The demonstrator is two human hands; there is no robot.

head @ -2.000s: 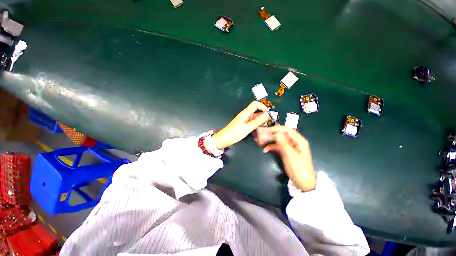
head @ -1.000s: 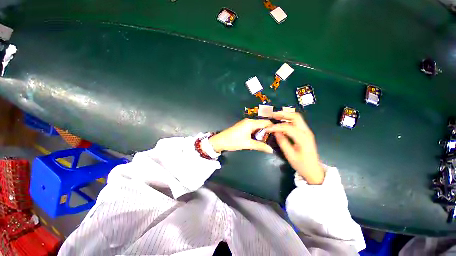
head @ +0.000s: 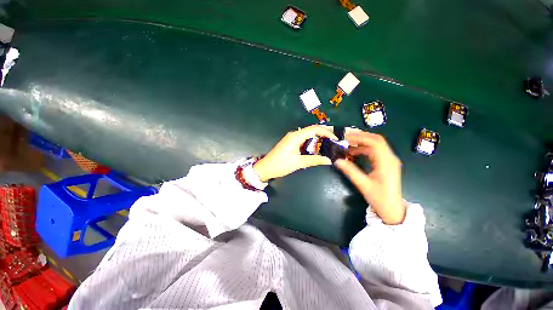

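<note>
My left hand [head: 296, 154] holds a small dark-rimmed watch housing [head: 312, 145] with white and orange parts inside, between thumb and fingers. My right hand [head: 375, 171] holds a dark glossy square piece, a display module [head: 333, 149], at its edge against the housing's right side. Fingers hide part of both. Two pale display modules with orange flex cables lie just beyond the hands, one at the left [head: 310, 100] and one at the right [head: 348, 83]. Pale squares behind the fingertips are partly hidden.
Three open housings lie to the right, the nearest beside the modules [head: 374, 114]. Another housing [head: 293, 17] and module [head: 358, 16] lie on the far strip. Black-silver clips [head: 546, 209] are heaped at the right edge. A blue stool [head: 91, 212] and red trays [head: 36, 290] stand at left.
My right hand has shifted right, and a dark square now shows between my hands. The housing in my left hand is more visible. Items on the far strip have shifted right in view.
</note>
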